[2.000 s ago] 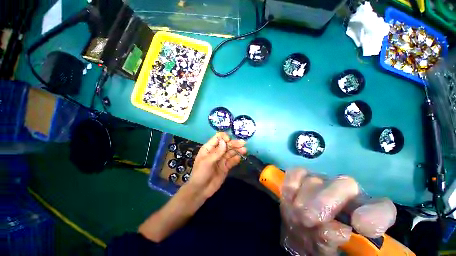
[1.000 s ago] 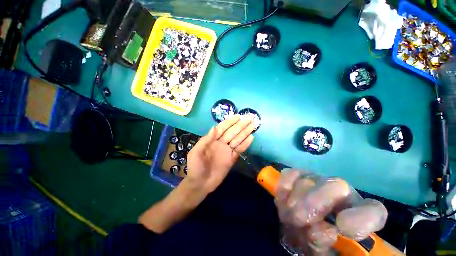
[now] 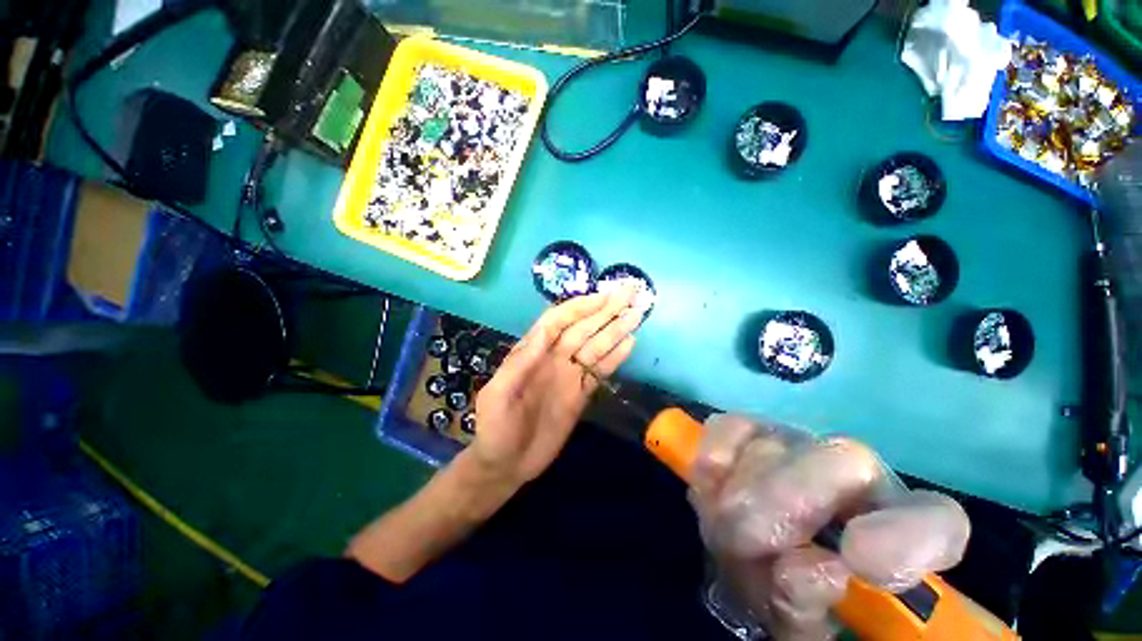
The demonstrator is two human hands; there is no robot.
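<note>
My right hand point(image 3: 814, 526), in a clear plastic glove, is closed around the orange electric screwdriver point(image 3: 676, 441). Its thin bit points up and left and ends at the fingers of my left hand. My left hand point(image 3: 539, 388) is bare and flat, palm up, fingers extended side by side. Whether tiny screws lie at the bit tip or fingers is too small to tell. My fingertips partly cover a round black housing point(image 3: 629, 286) with a board inside. Another round housing point(image 3: 564, 272) stands beside it on the left, its open top showing white and green parts.
More round housings point(image 3: 793, 344) stand on the green mat, centre and right. A yellow tray of small parts point(image 3: 348, 207) is at left, a blue tray point(image 3: 1002, 148) at upper right beside white tissue point(image 3: 954, 60). A long black tool point(image 3: 1102, 363) lies at right. A blue crate point(image 3: 398, 426) is below the bench edge.
My left hand has gone from bent, gathered fingers to a flat open palm over the right-hand near housing. The screwdriver is still in my right hand, barely moved. The view has shifted slightly.
</note>
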